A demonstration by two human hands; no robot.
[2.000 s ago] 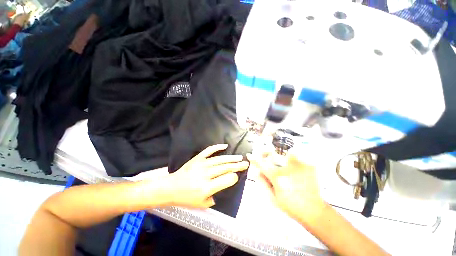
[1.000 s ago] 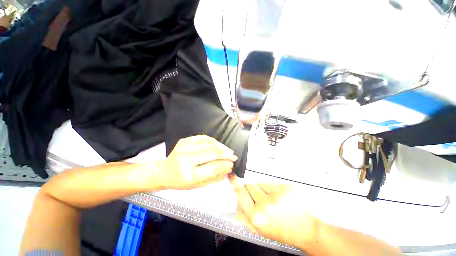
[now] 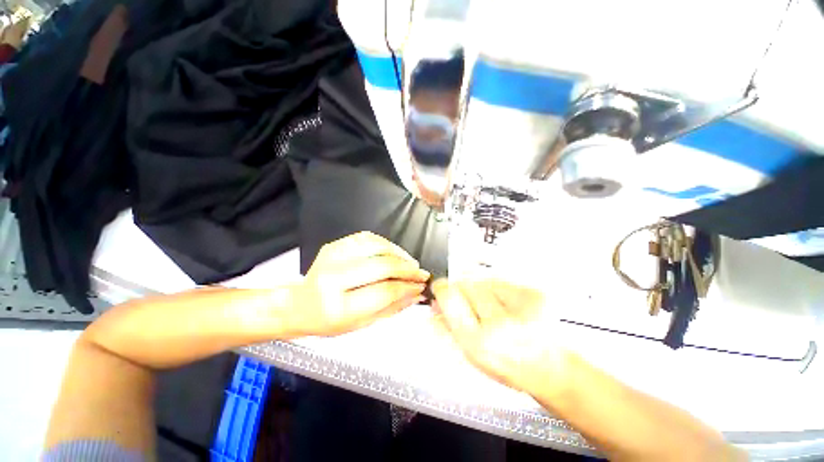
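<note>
The black garment [image 3: 357,203] lies bunched left of the sewing machine [image 3: 524,86], and its near part runs under the machine's left end. My left hand [image 3: 366,284] pinches the near edge of the cloth between thumb and fingers. My right hand [image 3: 492,325] is right beside it, with its fingertips at the same cloth corner, touching or almost touching my left fingertips. The presser foot and needle are too blurred and covered to make out. A pale printed patch [image 3: 298,133] shows on the heaped cloth.
A brassy key bunch [image 3: 669,262] with a black strap lies on the machine bed at right. A thread tension knob [image 3: 592,167] sticks out of the machine head. A printed ruler [image 3: 379,386] runs along the table's front edge. A blue crate [image 3: 242,411] stands below. A brown patch [image 3: 105,43] is at upper left.
The head view has shifted closer to the machine. Both hands first drew back from the needle area with the cloth edge, then moved slightly up; their fingertips have come together at the cloth's corner.
</note>
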